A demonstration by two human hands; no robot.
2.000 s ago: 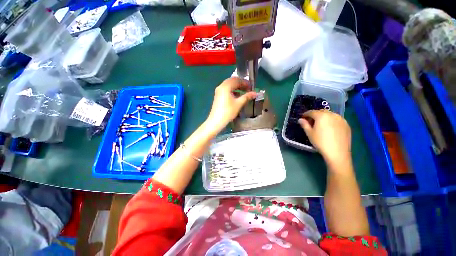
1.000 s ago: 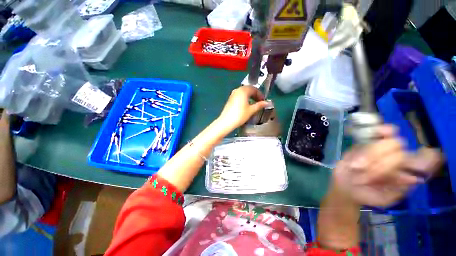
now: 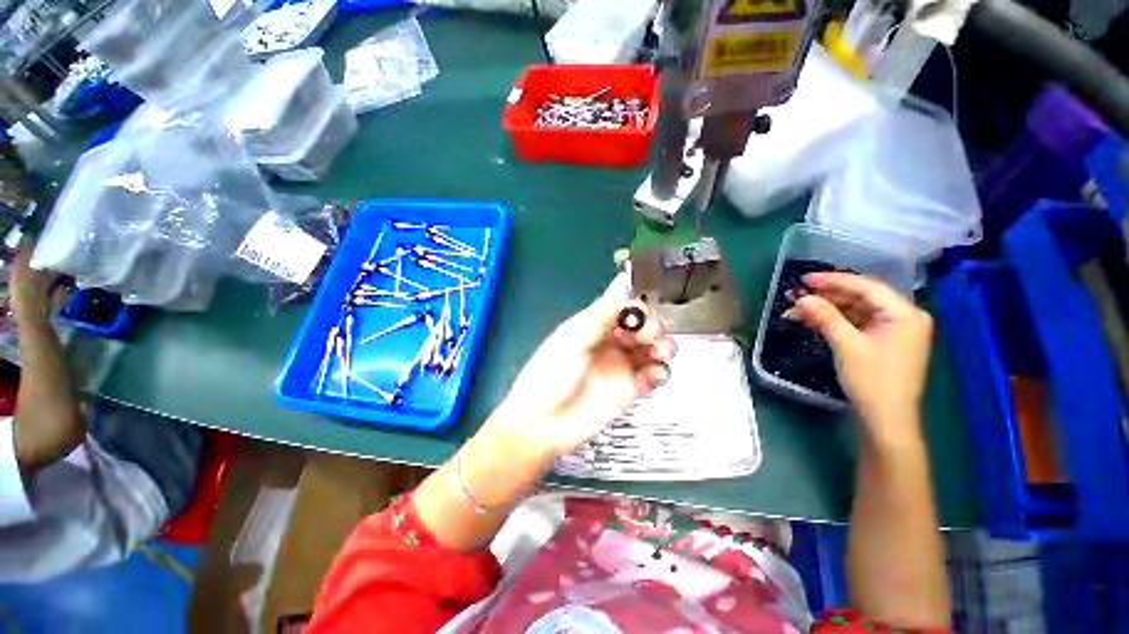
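Observation:
My left hand is in front of the press block, palm partly up, holding a pin assembly whose black ring end with a pale centre faces me. My right hand is over the clear box of black rings; its fingertips are close together at the rings, and whether they hold one cannot be told. The steel fixture block sits under the press head and shows nothing in its slot that I can make out. The clear box of pins is partly hidden by my left hand.
The blue tray with scattered assemblies is at left. A red bin of small parts is behind. Clear bags lie far left, clear lids behind right, blue bins at right. Another person's arm shows at the left edge.
My left hand has left the fixture block, coming toward me with the ring-ended piece. My right hand went from the rings to the lever and is now back at the rings. The view has shifted.

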